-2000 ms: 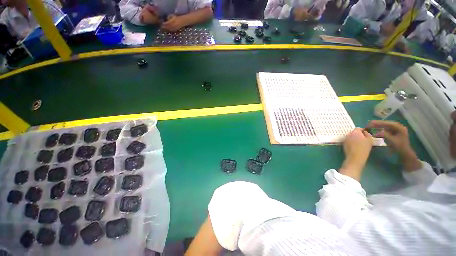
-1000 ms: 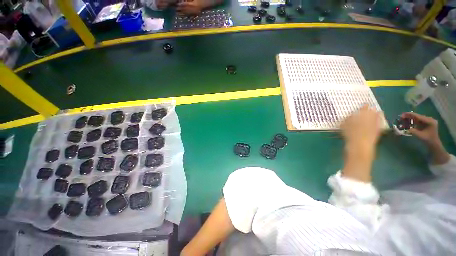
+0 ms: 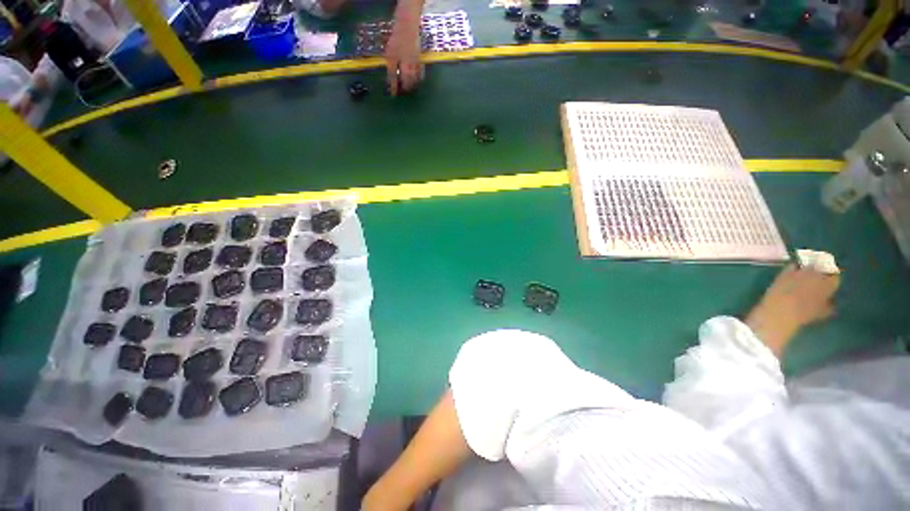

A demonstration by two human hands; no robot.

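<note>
Neither of my hands is in view. Rows of black rounded-square housings [image 3: 247,356] lie on a whitish, wrinkled liner sheet [image 3: 70,384] on the green bench at left. Two more housings lie apart on the bench near the middle, one of them with a dark open look [image 3: 489,293]. At the bottom left edge, part of a white-grey machine table [image 3: 215,486] shows below the sheet, with a dark block [image 3: 115,494] on it, cut off by the frame.
A neighbour's bent arm and white sleeve [image 3: 504,384] fill the bottom middle. Another hand [image 3: 793,299] is at right, by a perforated tray [image 3: 698,160]. A dark green conveyor with yellow edges [image 3: 449,188] crosses behind, carrying small parts. Yellow posts stand at left and right.
The view has shifted, bringing in the machine table. One of three loose housings near the middle is gone. A hand from across now reaches onto the conveyor. The neighbour's hand has left the tray's corner.
</note>
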